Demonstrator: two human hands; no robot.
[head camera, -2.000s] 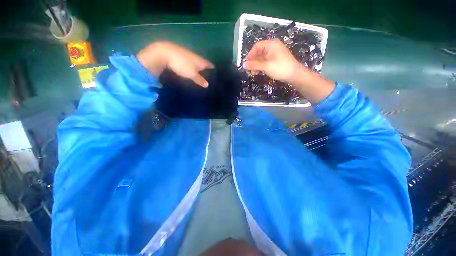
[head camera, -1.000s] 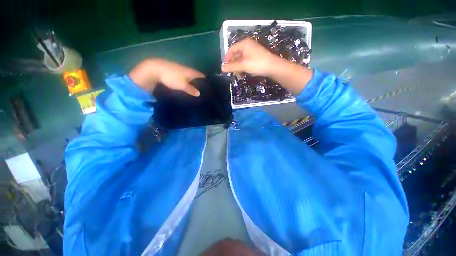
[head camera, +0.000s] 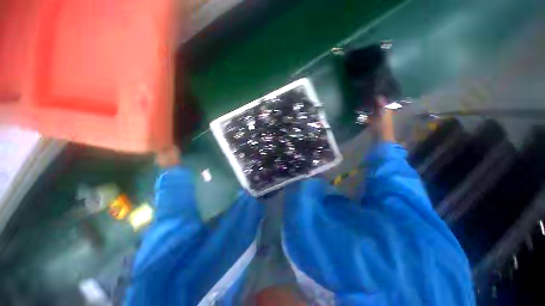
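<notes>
The frame is blurred. A black panel with shiny bits at its corners is at the upper right. My right hand is at its near edge and appears to grip it; the fingers are partly hidden. My left hand is small and blurred at the lower right corner of a large orange-red tray. Whether it holds the tray or something else cannot be told. A white-rimmed clip tray, heaped with black shiny clips, sits between my arms.
An orange-yellow label and a pale yellow label lie on the green bench at the left, beside a blurred pale cup. A small white piece lies left of the clip tray. Dark rack-like rows are at the right.
The view has turned and shifted. My right hand has left the clip tray and is with the panel to its right. My left hand has moved out left, and the orange-red tray has come into view.
</notes>
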